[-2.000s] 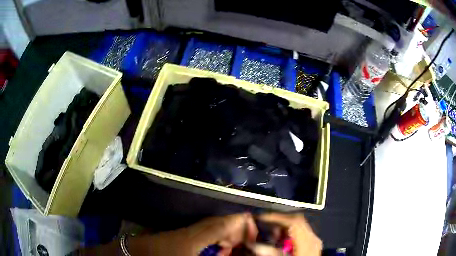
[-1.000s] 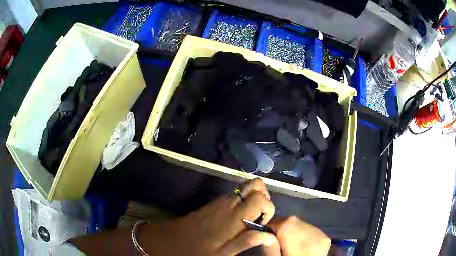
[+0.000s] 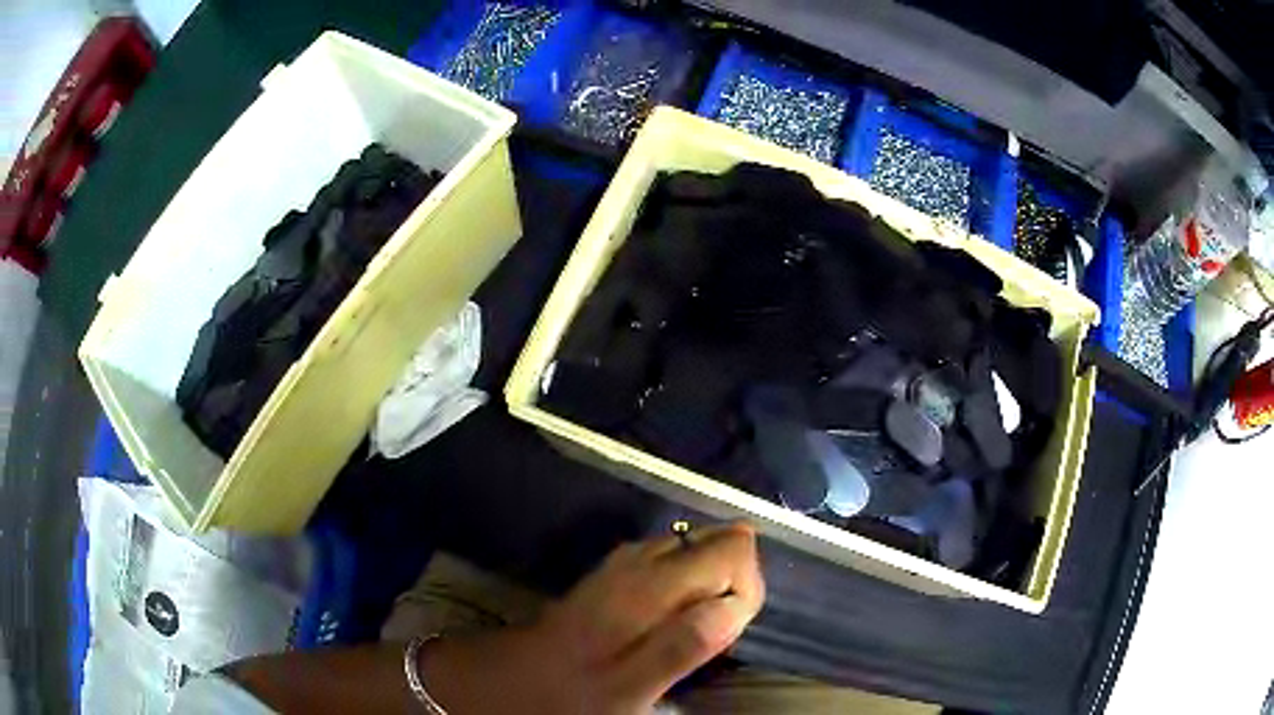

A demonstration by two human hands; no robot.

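Note:
My left hand point(image 3: 678, 608), with a ring and a bracelet, is below the front edge of the large cream-yellow bin point(image 3: 782, 524). Its fingers are curled in. A small dark spot shows between them, but I cannot tell whether it is a held part or a shadow. My right hand is not in view. The large bin is heaped with black moulded parts point(image 3: 782, 307). Several near its front right show grey-blue or white glare. A second cream bin point(image 3: 405, 300) stands angled to the left and also holds black parts point(image 3: 301, 286).
A crumpled white bag point(image 3: 430, 388) lies between the bins. Blue trays of small screws point(image 3: 922, 182) line the back. A clear bottle point(image 3: 1188, 252) and a red can point(image 3: 1253, 398) are at the right. Printed sheeting point(image 3: 168, 601) lies lower left by a blue crate point(image 3: 324, 587).
My right hand has left the picture; a second ago it was against my left hand, with a dark thing with a silvery edge between them. The view has turned, shifting the bins to the right.

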